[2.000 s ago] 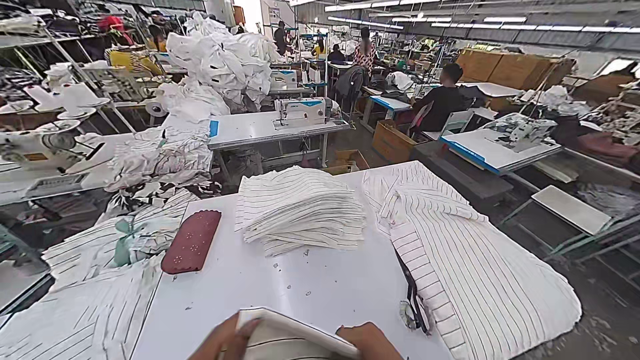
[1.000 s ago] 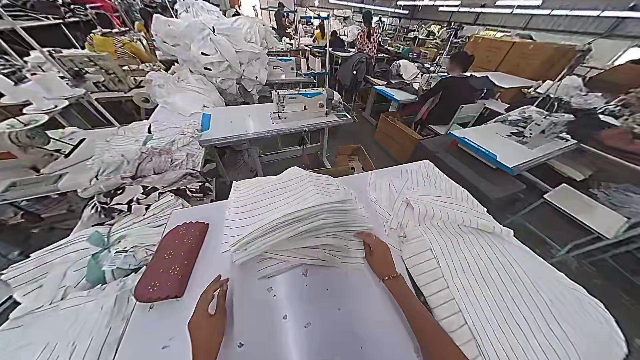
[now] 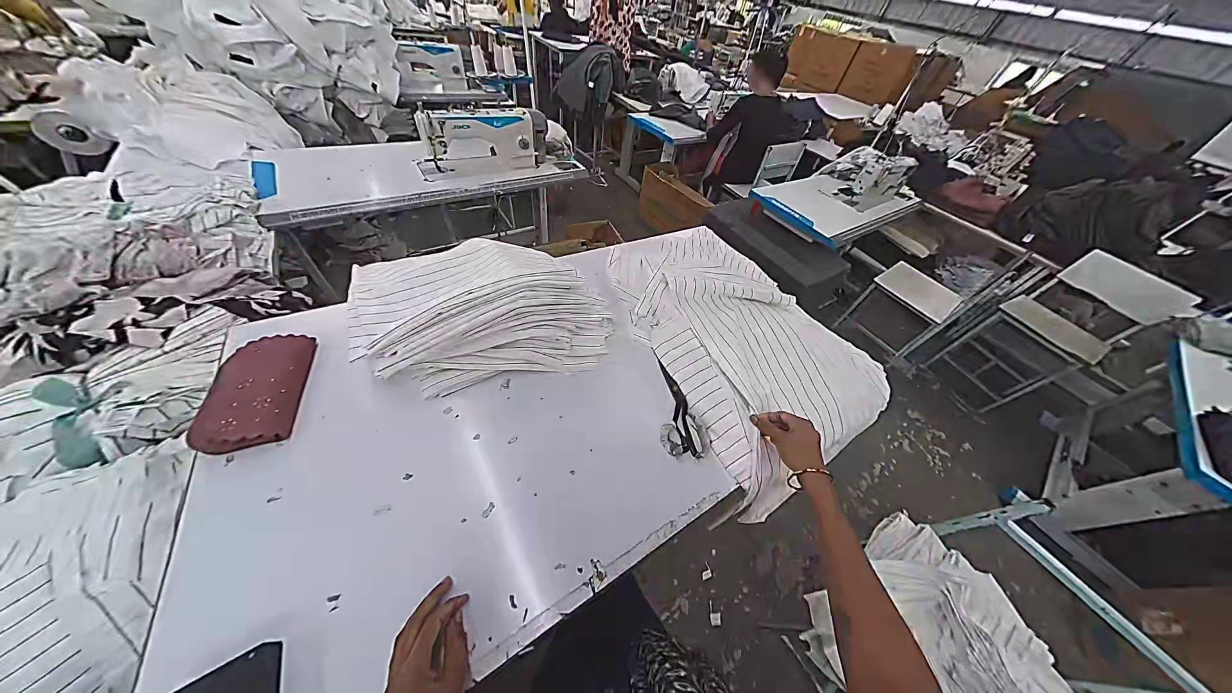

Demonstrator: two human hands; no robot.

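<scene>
My right hand point(image 3: 791, 441), with a bangle at its wrist, pinches the striped white fabric point(image 3: 760, 356) that drapes over the table's right side. My left hand point(image 3: 431, 635) rests at the near edge of the white table point(image 3: 385, 520), holding nothing. A stack of folded striped fabric pieces point(image 3: 481, 313) lies at the table's far side. To its left is a dark red case with a scalloped edge point(image 3: 255, 395). A small dark-strapped item point(image 3: 683, 433), perhaps a wristwatch, lies beside the draped fabric. Part of a dark flat object point(image 3: 236, 671) shows at the bottom left.
Striped cloth point(image 3: 87, 568) covers the surface at left. Beyond the table stand a sewing machine point(image 3: 481, 140) and a large heap of white garments point(image 3: 241, 67). A seated person point(image 3: 756, 125) is further back. White fabric point(image 3: 943, 606) lies low at right, near metal frames point(image 3: 1097, 635).
My right hand has moved from the folded stack to the draped fabric at right and grips it. My left hand has come back to the near edge. The view has shifted right.
</scene>
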